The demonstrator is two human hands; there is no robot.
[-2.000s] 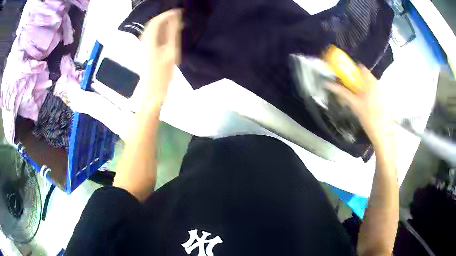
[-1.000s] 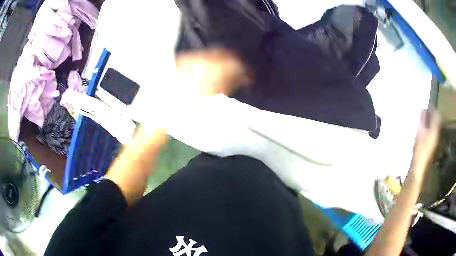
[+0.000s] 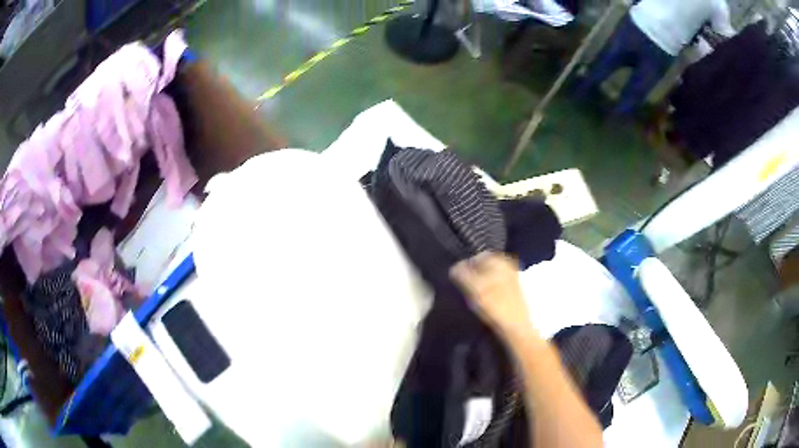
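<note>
The dark garment point(image 3: 447, 341) lies bunched lengthwise across the white padded pressing table point(image 3: 307, 297). Its finely striped part point(image 3: 460, 197) is folded over at the far end, and a small white patch, possibly a label, shows near the bottom edge. My right hand point(image 3: 491, 284) holds the cloth just below the striped part, its forearm coming up from the lower right. My left hand is not in view. Another dark part point(image 3: 596, 363) lies at the right. No iron is visible.
A smartphone point(image 3: 197, 339) lies at the table's left, beside a white strip point(image 3: 158, 376) and a blue crate point(image 3: 109, 394) with pink garments point(image 3: 96, 157). A blue-and-white padded arm point(image 3: 692, 341) stands right. A person point(image 3: 670, 35) is at the upper right.
The view has shifted up towards the far side of the table. The garment is gathered into a narrower bundle. My right hand has moved from the right edge onto it; my left has left the view.
</note>
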